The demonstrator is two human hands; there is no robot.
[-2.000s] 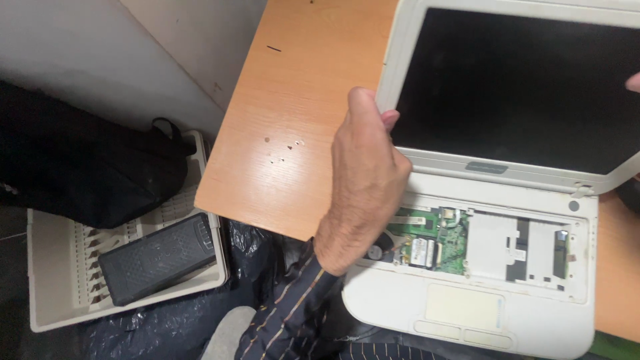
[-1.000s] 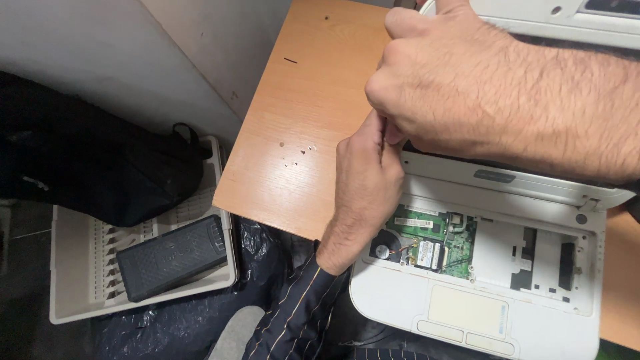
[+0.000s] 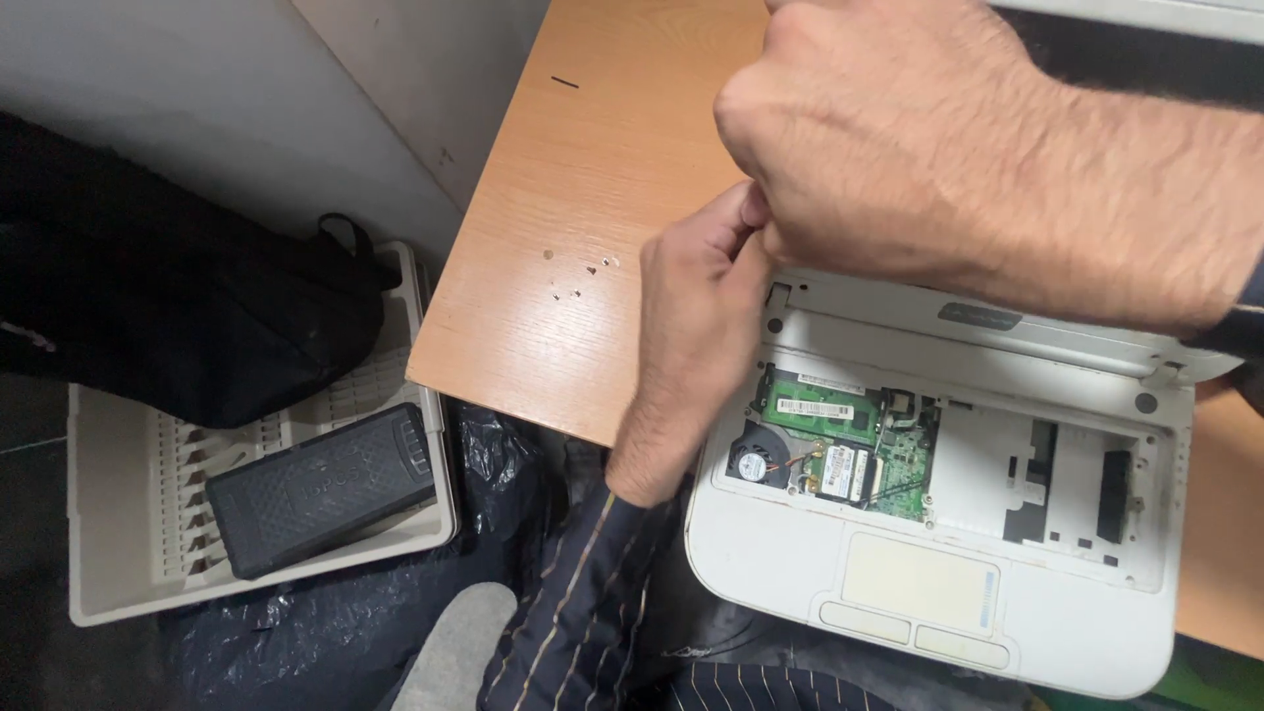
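A white laptop (image 3: 770, 592) lies opened out at the right, its keyboard off, so the green memory module (image 3: 825, 405), the cooling fan (image 3: 755, 454) and a small card (image 3: 844, 472) show. My left hand (image 3: 706, 306) is at the left edge of its screen part, thumb and fingers bent together. Above it my right hand (image 3: 869, 128) reaches across from the right, curled into a fist, and touches or nearly touches the left. My right forearm covers most of the screen. What the fingers of either hand hold is hidden.
Several small screws (image 3: 591, 270) and a thin dark strip (image 3: 565, 82) lie on the wooden table (image 3: 513, 326). On the left, a beige plastic basket (image 3: 449, 494) holds a black case (image 3: 321, 489) and part of a black bag (image 3: 197, 296). Black plastic sheeting (image 3: 326, 622) lies below.
My right hand, only just visible at the right edge two seconds ago, has come across the screen to my left hand. Since one second ago both hands have stayed close together.
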